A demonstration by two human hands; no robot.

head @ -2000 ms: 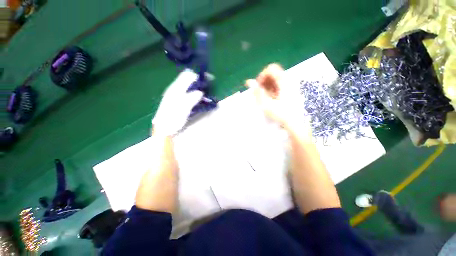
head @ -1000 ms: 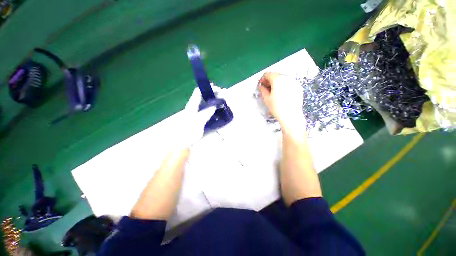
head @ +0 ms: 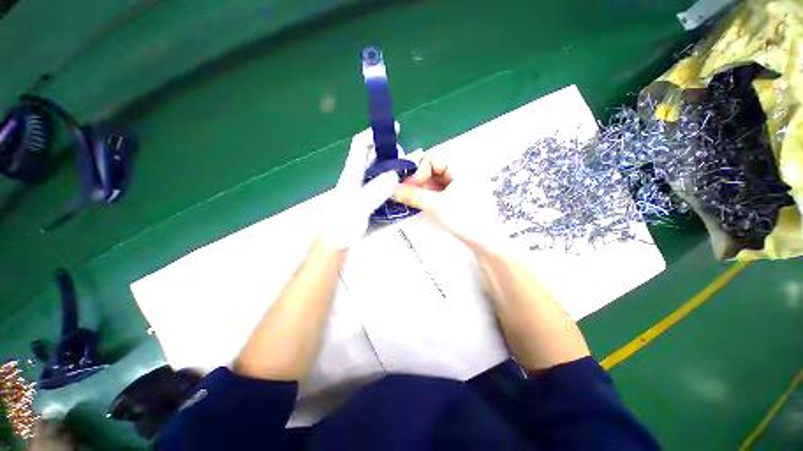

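Observation:
A dark navy housing (head: 394,210) with a long narrow arm (head: 381,110) pointing up and away is above the white sheet (head: 220,273). My left hand (head: 355,195), in a white glove, is shut on the housing from its left side. My bare right hand (head: 427,187) has its fingers at the housing's right side; whether a small wire part is between them is hidden. A tangled heap of silvery springs (head: 563,194) lies on the right end of the sheet.
A yellow sack (head: 779,106) spills springs at the right. A round black unit (head: 25,141) and a navy part (head: 113,166) are on the green line at left. Another housing (head: 72,352), a black moulded part (head: 154,398) and copper-coloured parts (head: 16,396) are lower left.
My right hand has moved left from the spring heap to the housing. My left hand holds the housing upright where it was. The parts on the line at far left have shifted left in view.

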